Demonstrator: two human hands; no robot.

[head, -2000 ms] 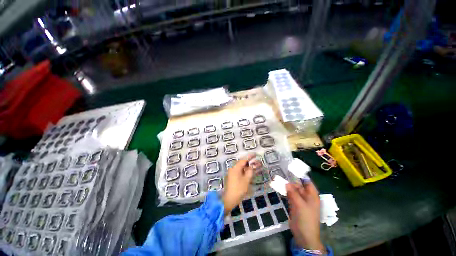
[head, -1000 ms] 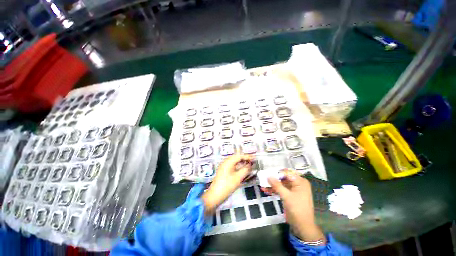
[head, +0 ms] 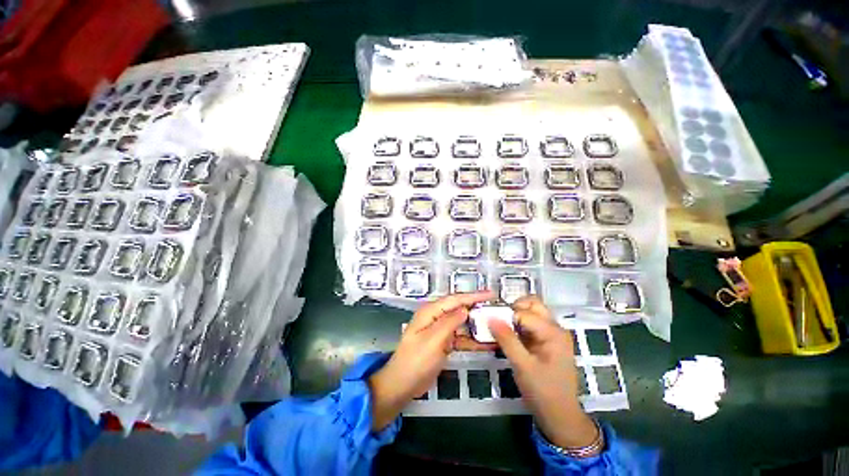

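Observation:
My left hand (head: 431, 337) and my right hand (head: 543, 358) meet in front of the centre tray and hold a small watch case frame between them. A white sticker (head: 490, 323) lies on the frame under my right fingertips. The translucent blister tray (head: 582, 277) holds rows of silver frames, with one pocket in its front row showing no frame. The sticker sheet (head: 610, 402) lies flat below my hands, partly hidden by them, with dark square gaps. A pile of small white release papers (head: 694, 386) lies to its right.
A stack of crinkled blister trays (head: 244, 279) stands left, with a white board (head: 279, 88) behind. Bagged sheets (head: 442, 65) and the support board (head: 596, 82) are at the back. A round-sticker stack (head: 707, 121), pink-handled scissors (head: 733, 282) and yellow bin (head: 765, 302) are right. A red crate (head: 65, 46) is back left.
My hands have come together at the frame. The white pieces held earlier in my right hand now show as one sticker at the frame. The view has tilted down.

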